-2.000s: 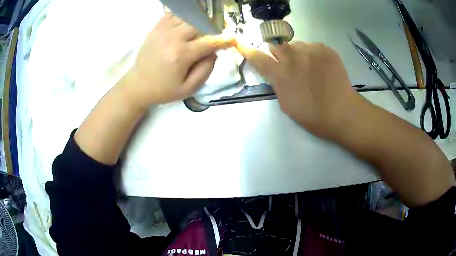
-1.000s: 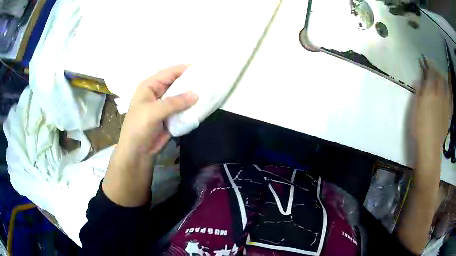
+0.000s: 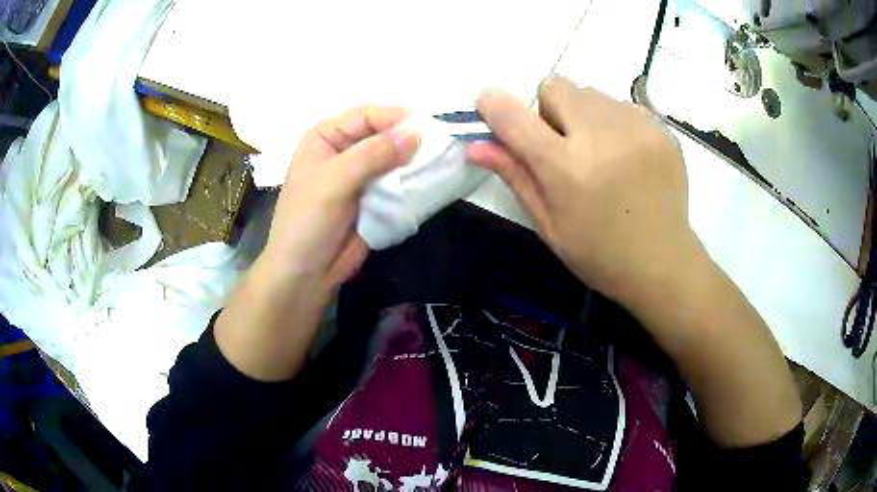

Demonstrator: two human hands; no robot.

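Observation:
My left hand (image 3: 327, 192) holds a folded edge of the white fabric garment piece (image 3: 418, 197), pinched between thumb and fingers above my lap. My right hand (image 3: 596, 173) is closed around the thread snips (image 3: 463, 125). Only the blades show, pointing left at the cloth by my left fingertips. The rest of the snips is hidden in my right hand. Whether the blades touch the cloth cannot be told. More of the white cloth spreads over the table behind my hands, very bright.
The sewing machine head (image 3: 817, 34) is at the upper right, above the metal needle plate (image 3: 741, 67). The black-handled shears (image 3: 859, 312) lie at the right edge. A crumpled heap of white pieces (image 3: 125, 288) is at the left. My printed apron (image 3: 538, 404) is below.
My right hand has moved from the right side of the table to the cloth, with the snips in it. My left hand still holds the cloth, slightly higher and further right.

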